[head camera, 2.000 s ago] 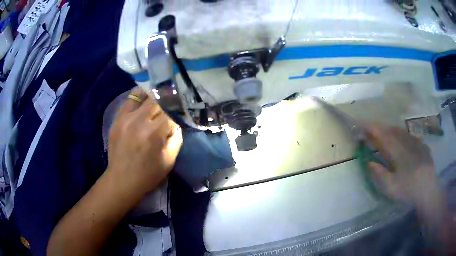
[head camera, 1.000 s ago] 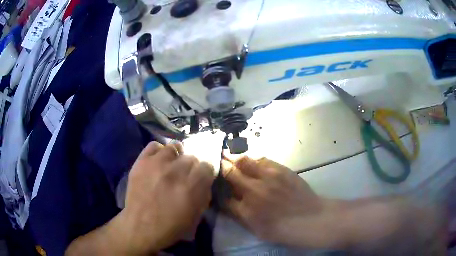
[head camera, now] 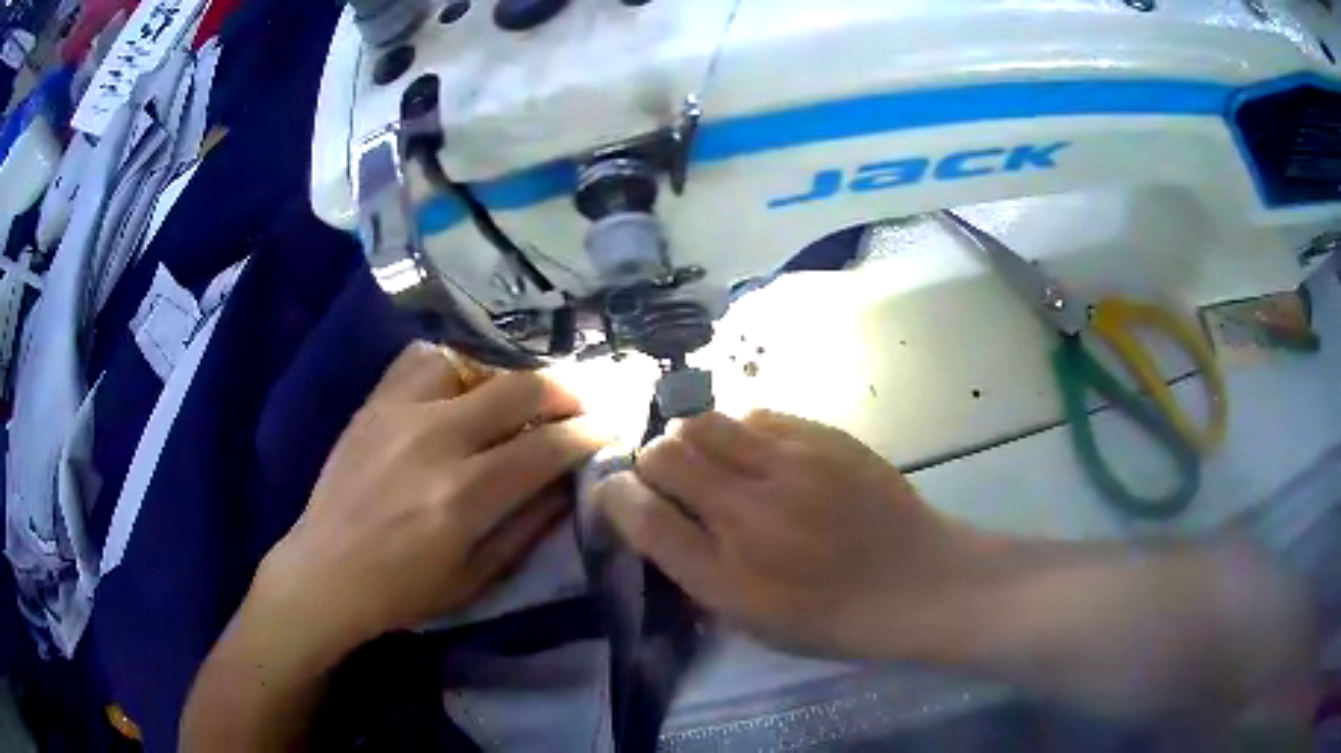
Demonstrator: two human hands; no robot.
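A narrow navy strip (head camera: 635, 647) hangs toward me from the brightly lit needle area of the white sewing machine (head camera: 882, 125). My right hand (head camera: 787, 530) pinches the strip's upper end just below the small dark grey block (head camera: 685, 391). My left hand (head camera: 427, 500) lies on the cloth left of the needle, fingertips near the presser foot, pressing the pale piece (head camera: 537, 691) and navy cloth. Glare and my fingers hide the cloth edge at the needle.
Scissors (head camera: 1071, 316) with green and yellow handles lie right of the needle. The navy garment (head camera: 221, 427) is heaped at left, with pale grey-white pieces (head camera: 59, 441) beyond. A printed scale (head camera: 824, 724) runs along the table's front edge.
The scissors were in my right hand, then lay on the bed. Both hands came together at the needle. Since then my left hand has flattened and spread, and the navy strip shows more.
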